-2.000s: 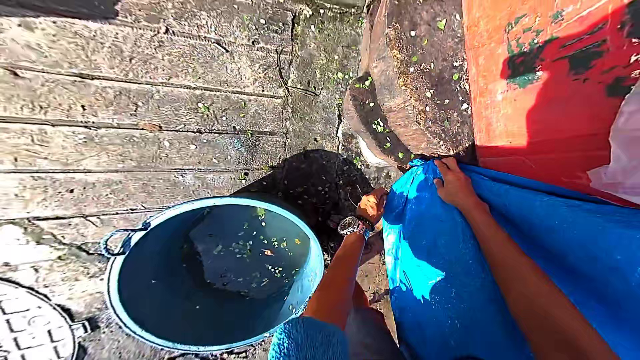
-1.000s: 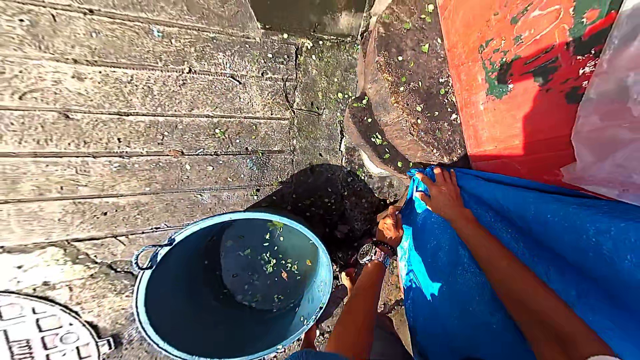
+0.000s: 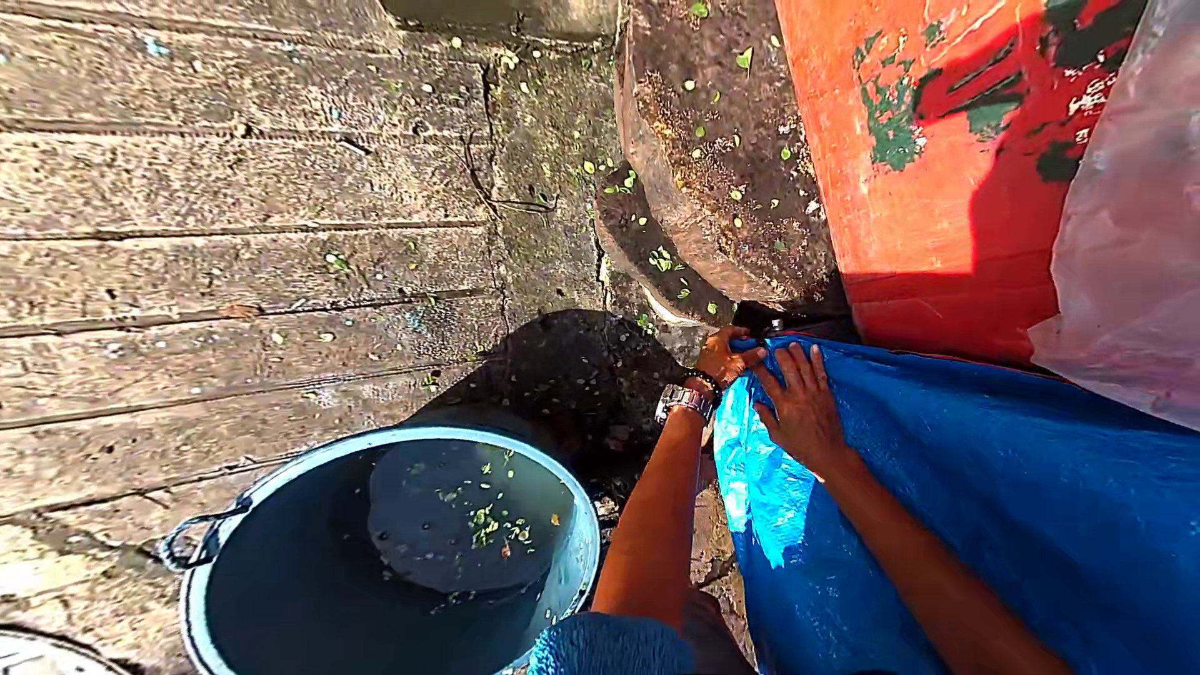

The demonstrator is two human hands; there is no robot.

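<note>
A blue tarpaulin (image 3: 975, 487) covers the lower right of the view. My left hand (image 3: 727, 361), with a metal wristwatch (image 3: 684, 403) and a dark bracelet at the wrist, pinches the tarpaulin's upper left corner between thumb and fingers. Flat on the sheet just right of that corner lies my right hand (image 3: 802, 408), its fingers spread. Part of the left fingers is hidden by the sheet's edge. A small metal piece (image 3: 776, 326) shows just above the corner.
A large light-blue tub (image 3: 586, 525) holding water and floating leaves stands at lower left on grooved paving (image 3: 234, 272). Beyond the tarpaulin are a rounded stone step (image 3: 722, 159) strewn with leaves, a worn red panel (image 3: 919, 206) and a translucent plastic sheet (image 3: 1134, 234).
My left hand has moved up to the tarpaulin's corner, close to my right hand. The right hand has gone from gripping the top edge to lying spread on the sheet.
</note>
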